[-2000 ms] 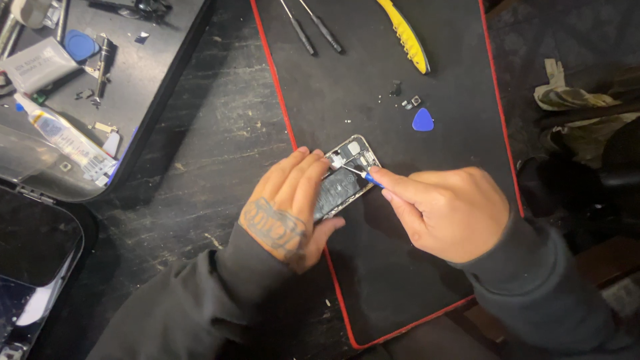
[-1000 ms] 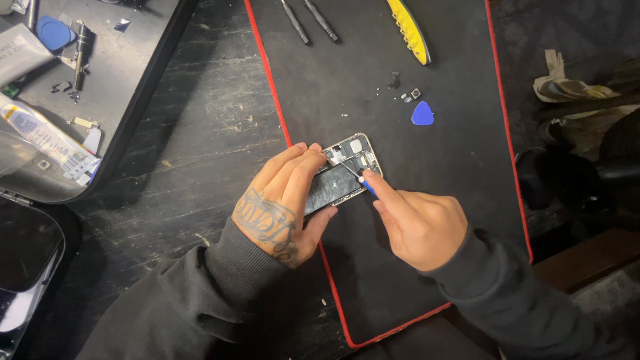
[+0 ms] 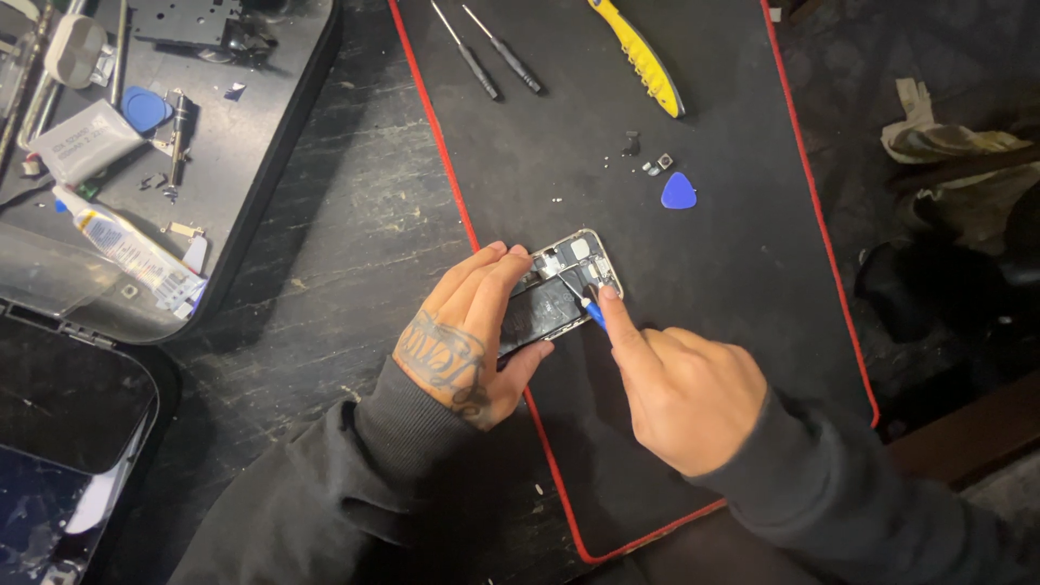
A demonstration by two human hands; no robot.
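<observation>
An opened smartphone [image 3: 540,313] lies tilted across the left red edge of a black mat, its battery and inner parts showing. My left hand [image 3: 467,337] grips it by its two long sides, fingers along the upper side and thumb at the lower one. In my right hand [image 3: 691,386] is a small tool with a blue handle [image 3: 595,313], and its thin metal tip rests on or just over the parts beside the battery. The index finger lies along the handle; the other fingers are curled and partly hidden. Whether the tip touches a part cannot be told.
Two small screwdrivers [image 3: 504,61] and a yellow-handled tool [image 3: 646,61] lie at the mat's top. A blue plastic pick [image 3: 678,192] sits beside a small camera module [image 3: 665,161] and tiny parts. At left, an open case [image 3: 244,154] holds a glue tube [image 3: 134,252], a battery pouch [image 3: 85,145] and loose pieces.
Both hands stay at the phone throughout. The blue-handled tool's tip has shifted slightly over the inner parts near the battery's end.
</observation>
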